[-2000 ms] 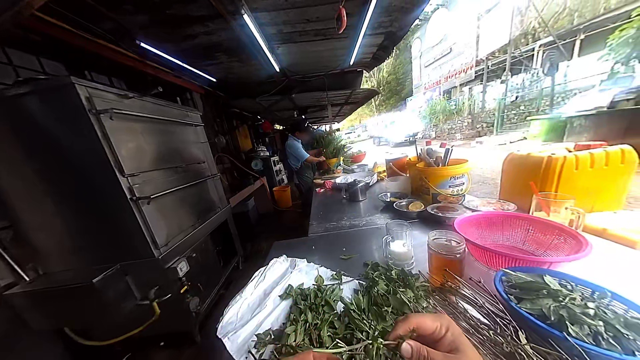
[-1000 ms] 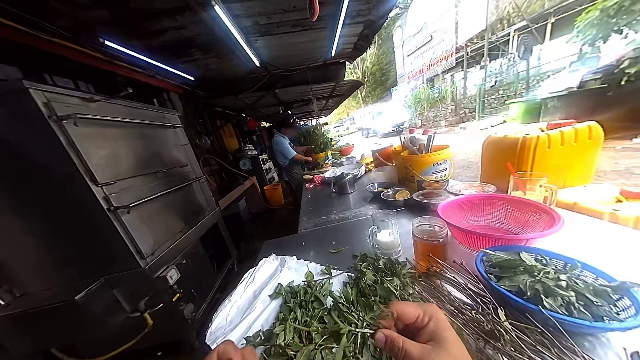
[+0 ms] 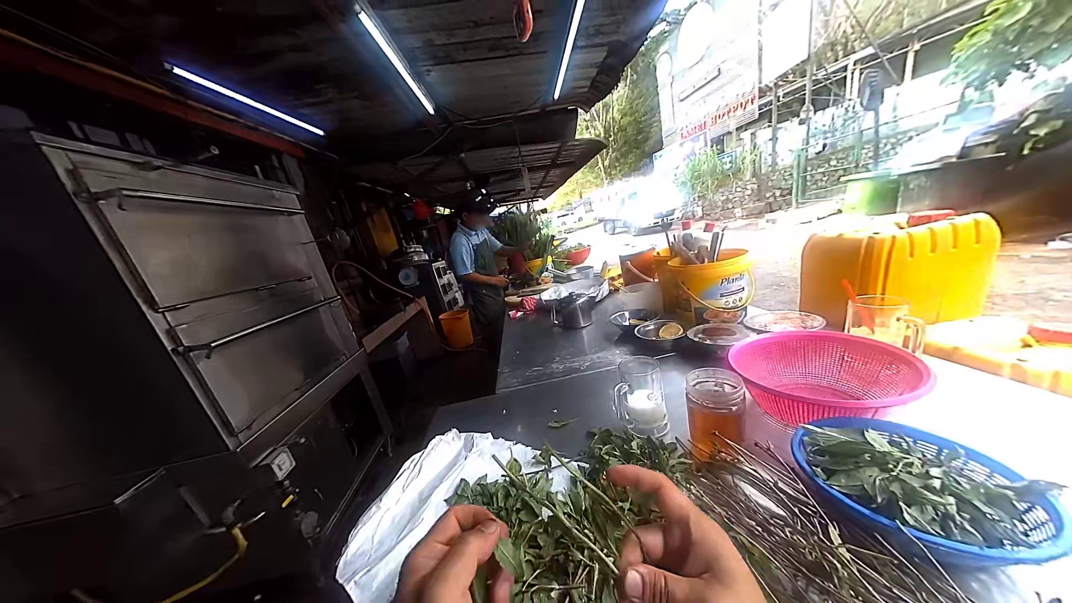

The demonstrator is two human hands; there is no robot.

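Leafy green herb stems (image 3: 536, 502) lie heaped on a white plastic sheet (image 3: 394, 511) at the bottom centre. My left hand (image 3: 461, 557) is over the heap's near left side, thumb and fingertips pinched at a leaf. To its right, my right hand (image 3: 678, 544) has the lower fingers curled at a thin stem, with the index finger raised and apart. Bare stripped stems (image 3: 804, 519) lie right of my right hand. Picked leaves (image 3: 904, 477) fill a blue plastic basket (image 3: 946, 548) at the right.
Behind the herbs stand a glass mug (image 3: 642, 398) and a jar of amber liquid (image 3: 714, 414). A pink plastic basket (image 3: 829, 377), small metal bowls (image 3: 660, 332) and a yellow bucket (image 3: 712, 285) line the steel table. A person (image 3: 481, 260) stands farther along it. A steel oven (image 3: 226, 276) is left.
My left hand has come up from the bottom edge to the herbs, nearer my right hand. The right hand's index finger has lifted away from the thumb.
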